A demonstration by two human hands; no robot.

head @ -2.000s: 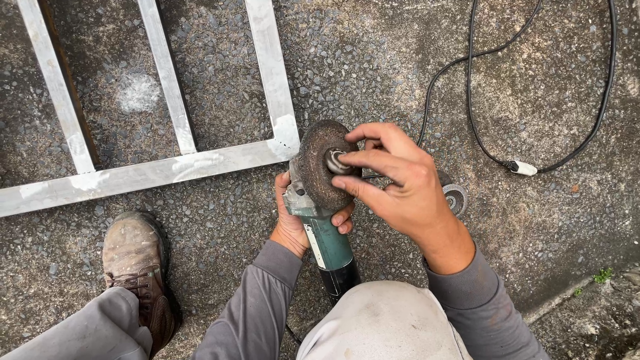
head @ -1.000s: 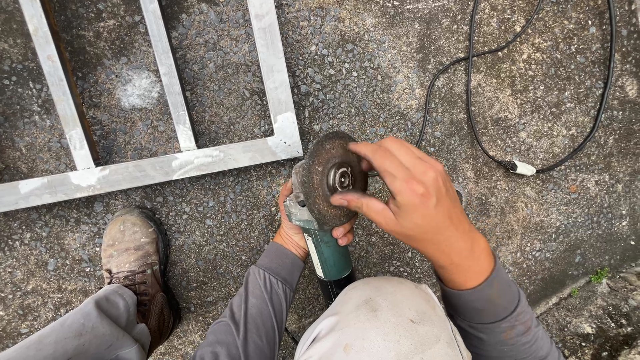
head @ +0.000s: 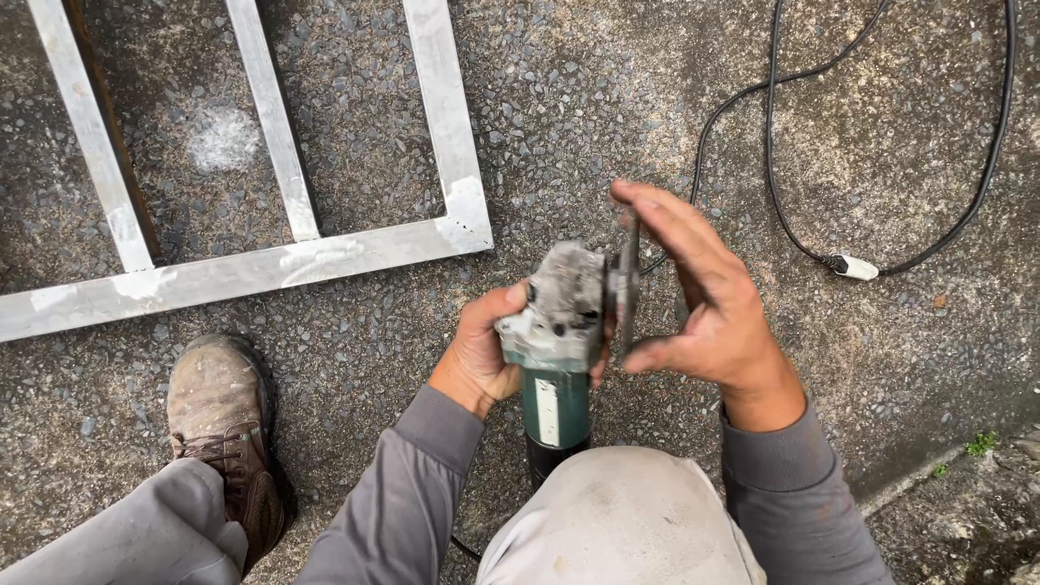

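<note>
An angle grinder [head: 556,366] with a green body and scuffed metal gear head stands upright in view, its lower end hidden by my knee. My left hand [head: 487,341] is wrapped around the gear head from the left, with fingertips showing on the far side. On the right side of the head is the abrasive disc [head: 629,280], seen edge-on and blurred. My right hand [head: 707,292] spans the disc with thumb at its lower edge and fingers at its upper edge. Whether the disc is apart from the spindle cannot be told.
A welded metal frame [head: 366,253] of square tubing lies at the upper left. A black cable [head: 987,171] with a white-wrapped joint [head: 855,268] loops on the rough concrete at right. My boot [head: 219,398] is at lower left, near the frame.
The grinder has turned so that its disc, earlier facing up, is now edge-on toward the right. My right hand has gone from the disc's centre to its outer edge.
</note>
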